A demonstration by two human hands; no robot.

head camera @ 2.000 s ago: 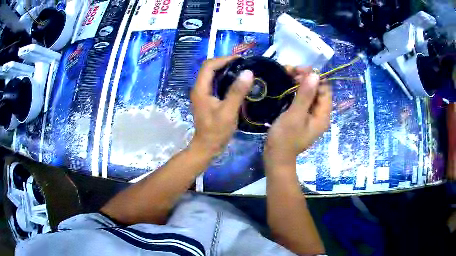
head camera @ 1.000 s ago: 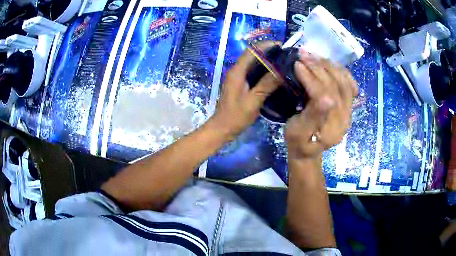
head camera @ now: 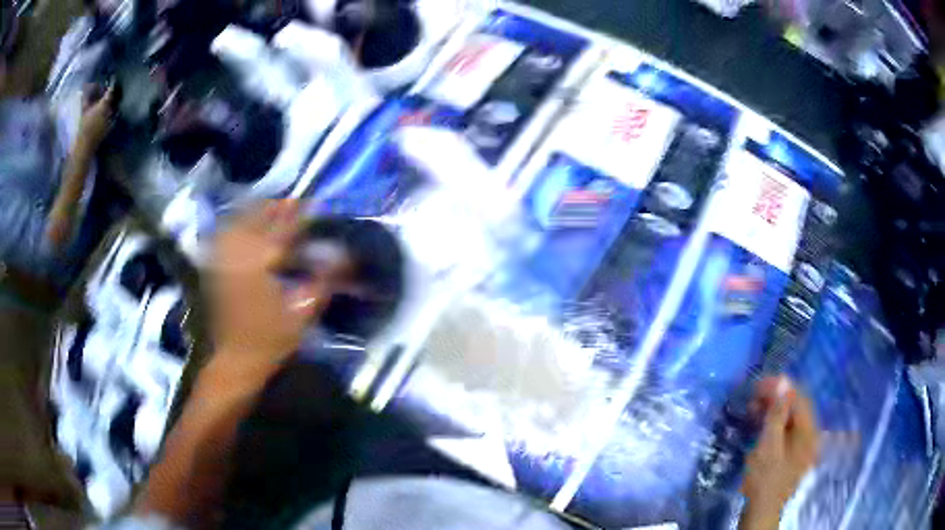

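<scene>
The frame is motion-blurred. My left hand (head camera: 254, 295) is left of centre, with its fingers and thumb on the black round part (head camera: 375, 277) of a white-and-black unit. The unit's white body (head camera: 456, 202) reaches up and right over the blue printed sheets (head camera: 591, 207). My fingers cover the left side of the black part. No loose wires can be made out on it. My right hand (head camera: 784, 440) is low at the right, over the sheets and away from the unit. Its fingers look curled, but blur hides whether it holds anything.
Other white-and-black units (head camera: 244, 114) are grouped on the table at the upper left. More units (head camera: 119, 352) are in a carton at the lower left. Another person's forearm (head camera: 78, 166) shows at the far left edge. Dark, blurred items (head camera: 881, 207) are along the right.
The view has swung left. My hands have moved from together at the black part to far apart. The left is now at a unit near the table's left side; the right is off it.
</scene>
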